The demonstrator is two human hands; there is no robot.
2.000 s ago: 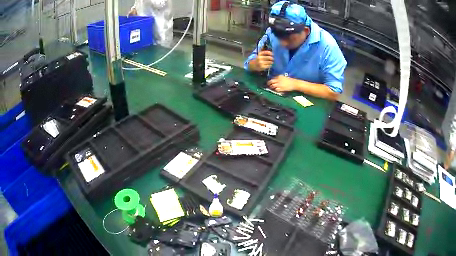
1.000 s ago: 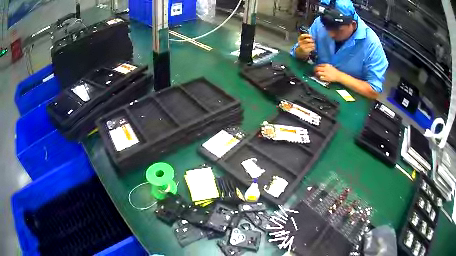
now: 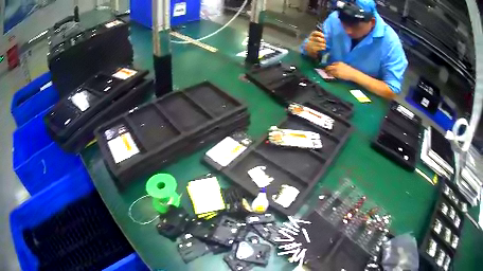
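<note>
Neither of my hands is in view. Nearest in front of me, loose black housings (image 3: 225, 233) lie heaped on the green bench. The green spool (image 3: 161, 186) with a thin loose strand stands left of them. A pad of white and yellow sheets (image 3: 205, 196) lies behind the heap, with a small white bottle (image 3: 260, 201) to its right. Several short white pieces (image 3: 291, 239) lie beside a dark tray. A clear blister tray (image 3: 357, 214) holds reddish and silver parts. A divided black tray (image 3: 296, 168) holds white and orange-marked parts.
Stacked black trays (image 3: 175, 127) stand at centre left, more (image 3: 95, 100) behind. Blue bins (image 3: 39, 159) line the left edge. Two metal posts rise from the bench. A person in blue (image 3: 365, 53) works across it. A narrow parts tray (image 3: 446, 225) and clear bag (image 3: 400, 253) are at right.
Since two seconds ago the view has swung left and down, so the bench items sit further right and the bins show more. In the last second it shifted slightly back. The other person's hands moved slightly.
</note>
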